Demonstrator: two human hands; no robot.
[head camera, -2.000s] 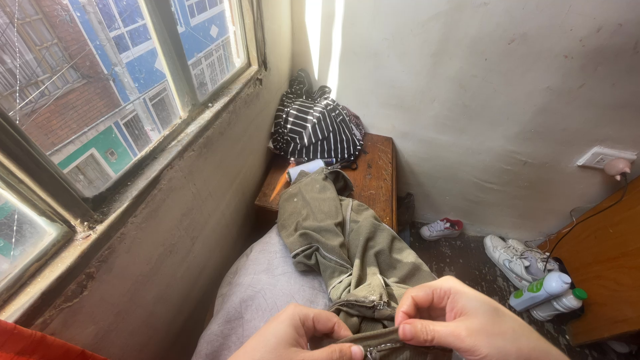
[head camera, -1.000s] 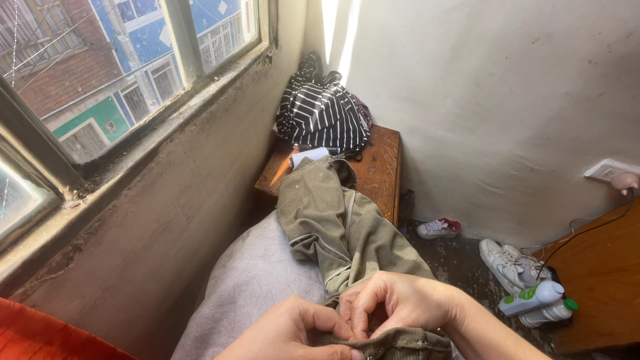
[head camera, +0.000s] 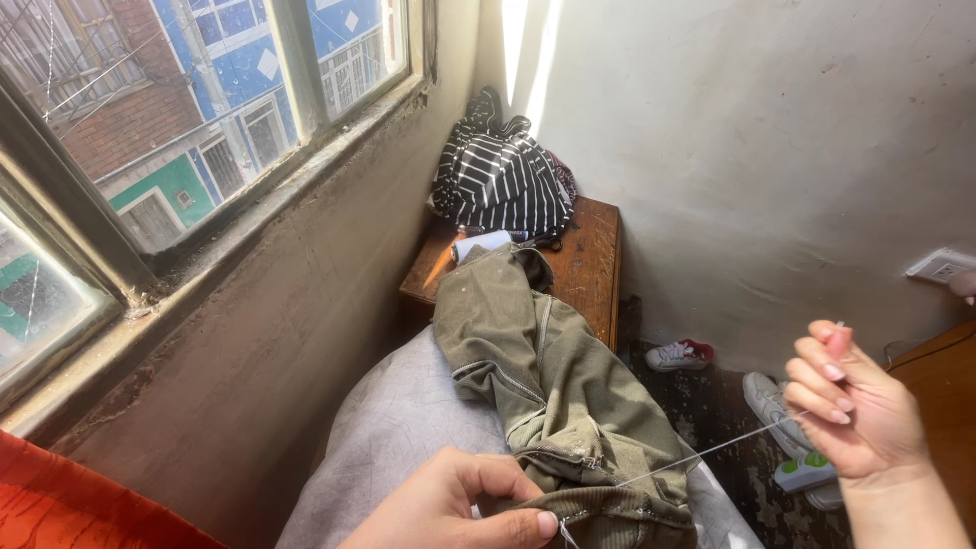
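An olive-green garment (head camera: 564, 366), turned so its seams show, lies across a grey cloth surface and reaches onto a wooden table. My left hand (head camera: 473, 503) pinches its ribbed edge between thumb and fingers at the bottom centre. Raised to the right, my right hand (head camera: 854, 396) has its fingers curled, with a thin light tip, likely a needle, poking out above the fingertips. A pale thread (head camera: 709, 451) runs taut from that hand down to the ribbed edge. Another bit of white thread hangs beside my left thumb.
On the wooden table (head camera: 598, 259) are a white thread spool (head camera: 480, 245), black-handled scissors (head camera: 550, 242) and a striped black cloth bundle (head camera: 507, 179). A window (head camera: 297, 76) is at left, an orange-red cloth (head camera: 76, 503) below it. Shoes (head camera: 679, 355) and a bottle (head camera: 804, 473) stand on the floor at right.
Both hands were together at the garment's edge. My right hand has moved up and right, drawing the thread taut, while my left hand still holds the edge.
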